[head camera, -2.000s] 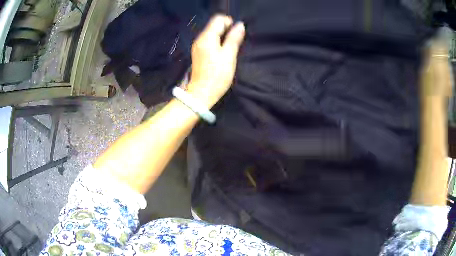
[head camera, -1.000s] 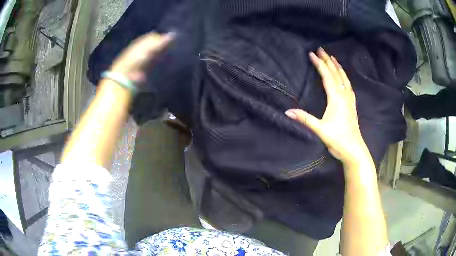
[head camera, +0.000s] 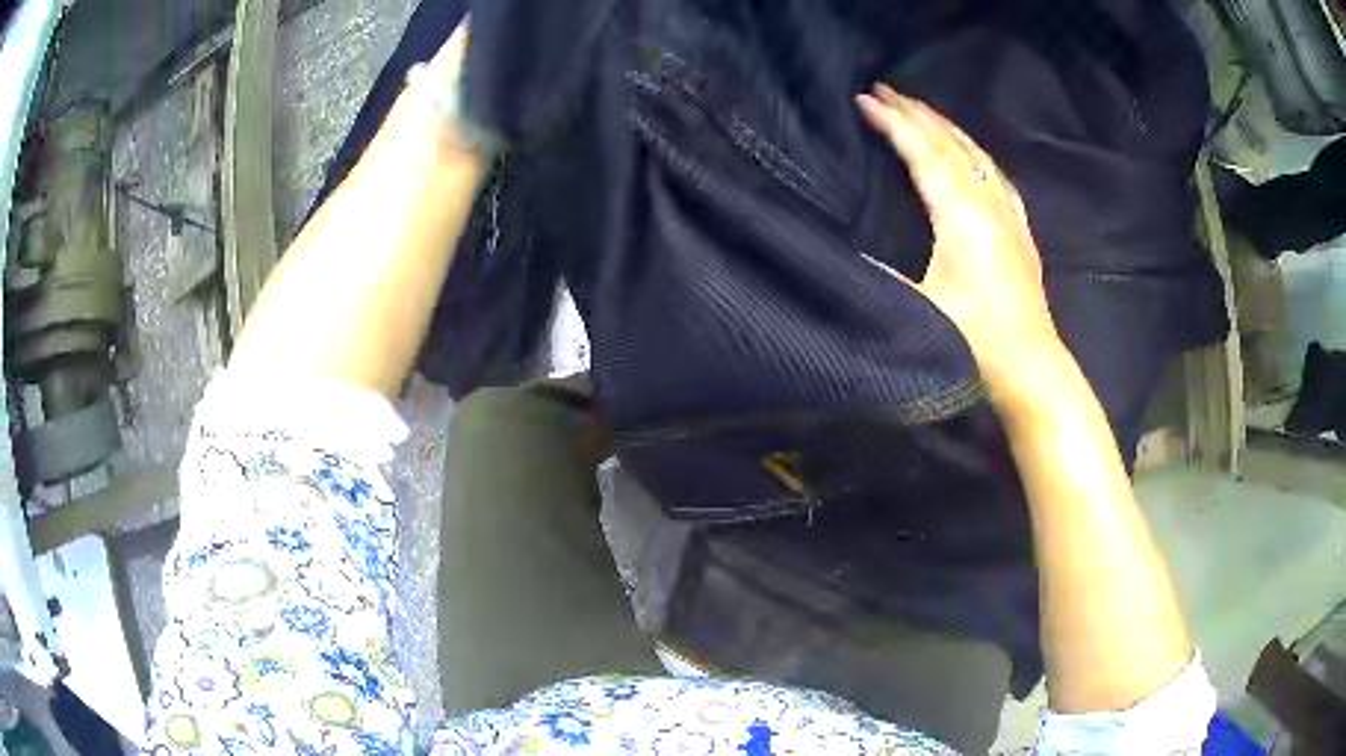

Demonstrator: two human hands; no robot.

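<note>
A dark navy-black garment [head camera: 768, 296] lies over my lap and the support in front, with ribbed-looking cloth and pale or golden-brown stitching lines. A small yellow mark shows on its lower part. My right hand [head camera: 974, 222] lies on the garment right of centre, fingers spread, the thumb at a fold; no tool shows in it. My left hand [head camera: 458, 67] is at the top left, mostly hidden by the dark cloth; only the wrist area shows. A grey fabric piece [head camera: 645, 539] shows at the garment's lower left edge.
Metal machine parts [head camera: 67, 303] and a frame bar stand at the left over a grey floor. A white board edge [head camera: 89, 635] is at the lower left. At the right are a metal-framed table part [head camera: 1218, 340], dark cloth [head camera: 1292, 204] and a motor-like part at the top.
My left hand has moved right and up, behind cloth. My right hand came inward from the far right edge, then stayed near the same place. The garment's folds have shifted.
</note>
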